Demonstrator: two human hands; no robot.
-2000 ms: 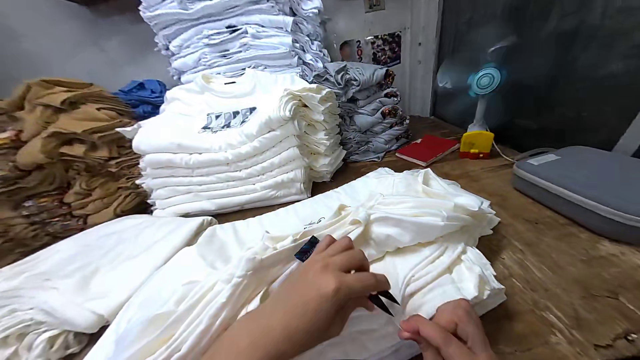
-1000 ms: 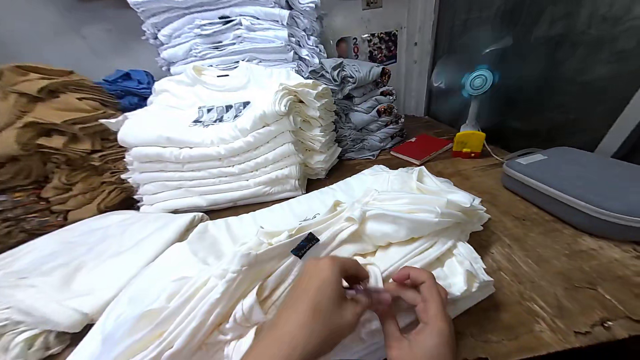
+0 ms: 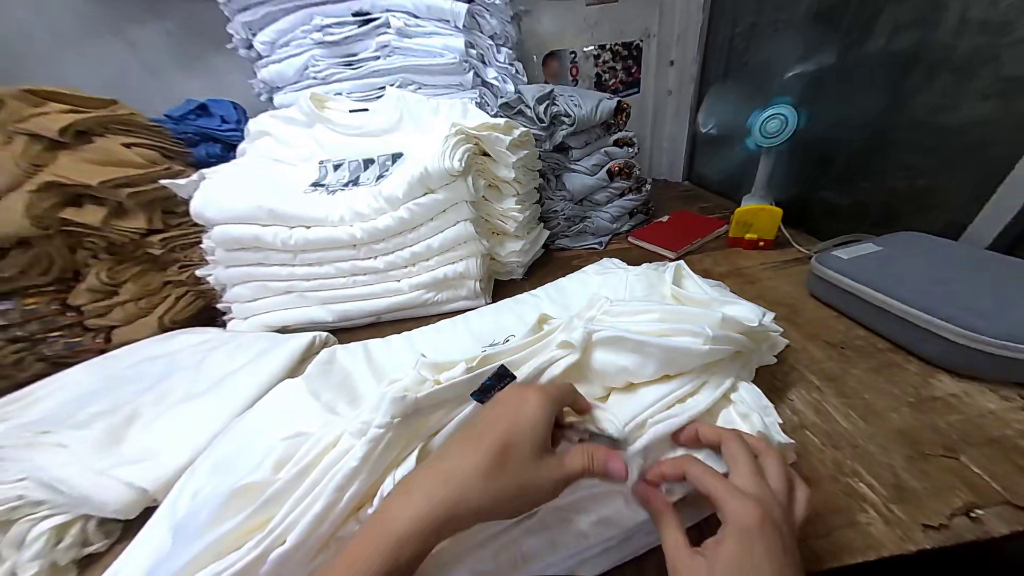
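A pile of white T-shirts point(image 3: 384, 416) lies spread over the table, with sleeves and hems bunched at its right end. My left hand point(image 3: 520, 456) is over this bunched cloth, its thumb and fingers around a small, blurred, grey pointed tool point(image 3: 602, 439), apparently thread snips, mostly hidden by the fingers. Close by on the right, my right hand point(image 3: 732, 496) pinches an edge of the white cloth between thumb and fingertips. A dark neck label point(image 3: 493, 384) shows just above my left hand. Small dark print marks one shirt behind it.
Behind stand folded white printed shirts point(image 3: 344, 232), a taller white stack point(image 3: 376, 48) and grey folded garments point(image 3: 588, 176). Brown garments point(image 3: 96, 192) and blue cloth point(image 3: 206, 128) are at left. A red notebook point(image 3: 677, 234), a small running fan point(image 3: 773, 128) and a grey zipped case point(image 3: 920, 296) sit at right.
Two seconds ago the black snips' blades stuck out of my left hand; now they are largely covered. My right hand has moved up and onto the cloth beside my left.
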